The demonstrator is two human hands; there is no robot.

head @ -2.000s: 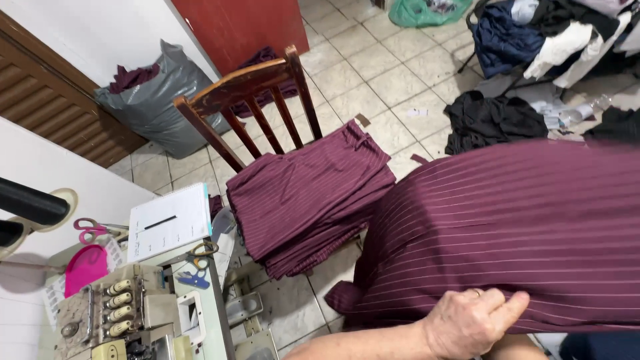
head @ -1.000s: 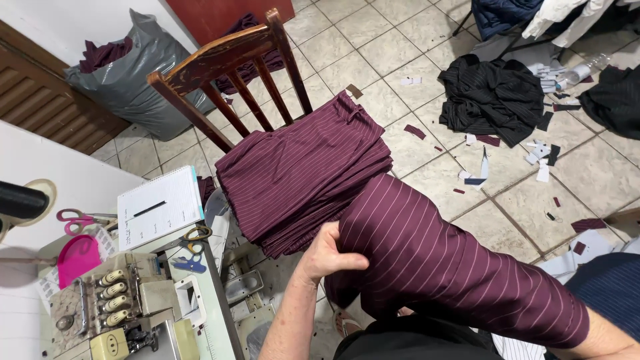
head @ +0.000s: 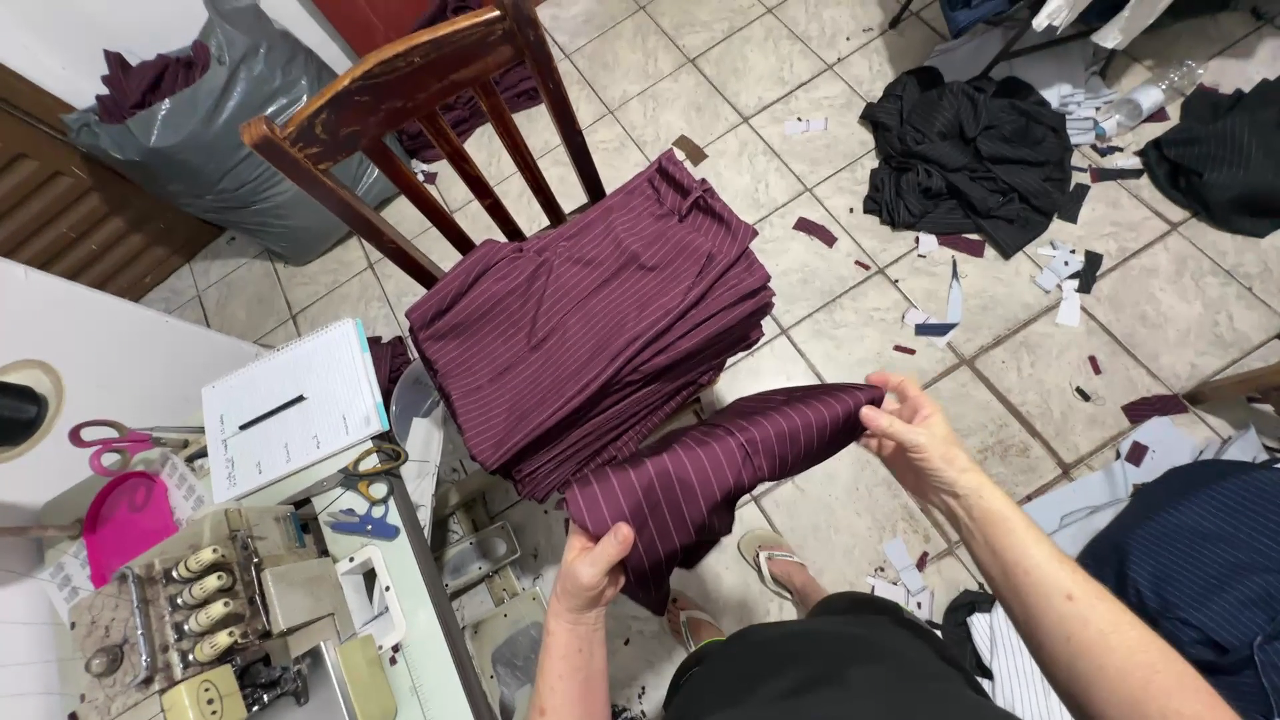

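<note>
A folded piece of maroon pinstriped fabric (head: 720, 450) is stretched between my two hands above the floor. My left hand (head: 592, 570) grips its lower left end, thumb on top. My right hand (head: 905, 430) pinches its upper right corner between thumb and fingers. Just beyond it, a thick stack of folded maroon pinstriped garments (head: 590, 320) lies on the seat of a wooden chair (head: 400, 90); the held fabric overlaps the stack's near edge.
At left stand an overlock sewing machine (head: 200, 610), a spiral notebook (head: 290, 410) with a pen, pink-handled scissors (head: 115, 445) and blue thread snips (head: 362, 522). A grey plastic bag (head: 260, 130) stands behind. Black fabric (head: 970, 155) and scraps litter the tiled floor; navy pinstriped fabric (head: 1190, 570) lies at right.
The maroon fabric, spread wide at right two seconds ago and draped over my right arm one second ago, now hangs between both hands near the stack. My right hand has come into view.
</note>
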